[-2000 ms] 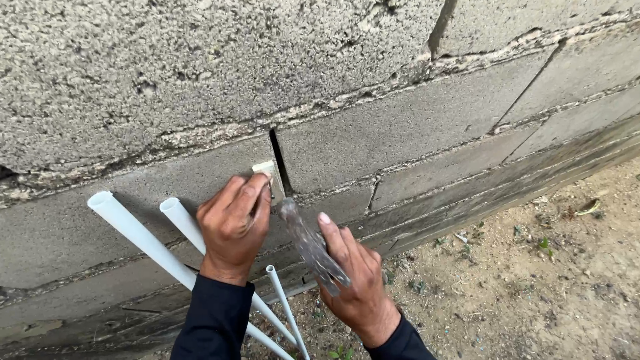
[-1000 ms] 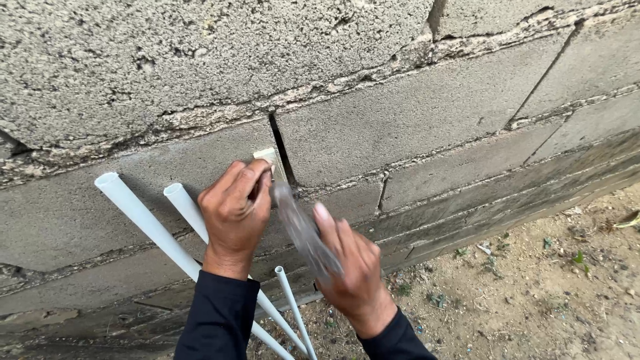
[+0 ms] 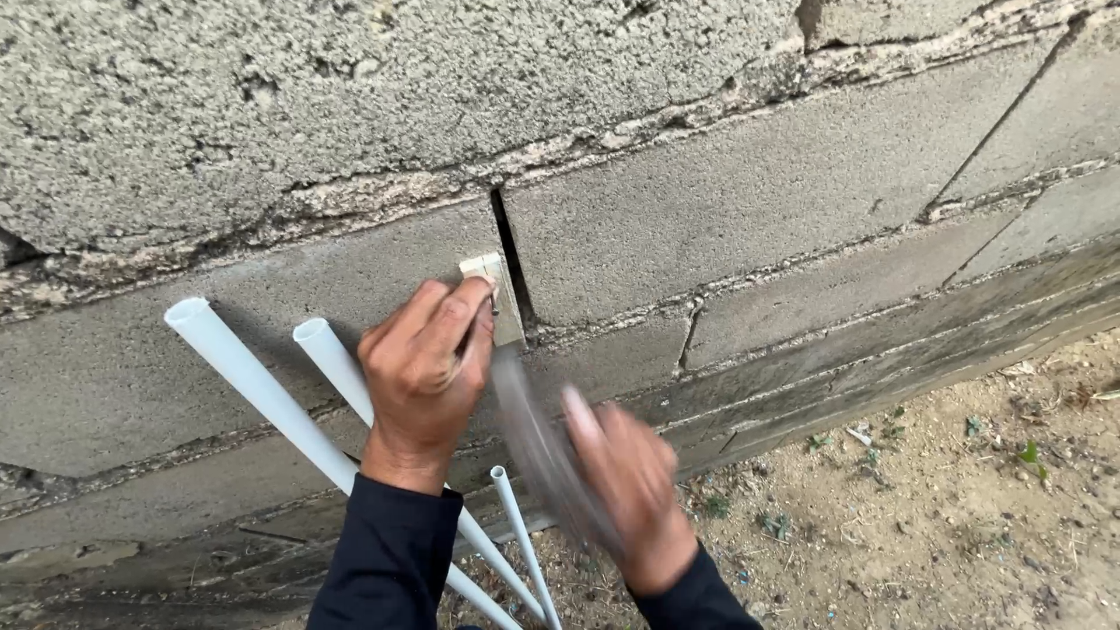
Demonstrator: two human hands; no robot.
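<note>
My left hand [image 3: 429,372] pinches a small nail [image 3: 495,303] over a flat, cream-coloured plastic piece [image 3: 507,325], which lies against the concrete block wall [image 3: 700,210] just left of a dark vertical gap [image 3: 511,254] between two blocks. Below and to the right, my right hand [image 3: 626,481] is closed around a grey tool [image 3: 547,446], blurred by motion; it looks like a hammer, its upper end near the lower edge of the plastic piece. My fingers hide part of the nail and of the piece.
Several pale pipes lean at the wall: a wide one [image 3: 262,394] at the left, a second [image 3: 337,359] passing behind my left wrist, and a thin one [image 3: 525,542] between my forearms. Sandy ground [image 3: 919,507] with small weeds runs along the wall's foot at the lower right.
The left hand stays at the plastic piece in all the frames. The grey tool, sharper two seconds ago, is now strongly blurred, and my right hand has shifted slightly with it.
</note>
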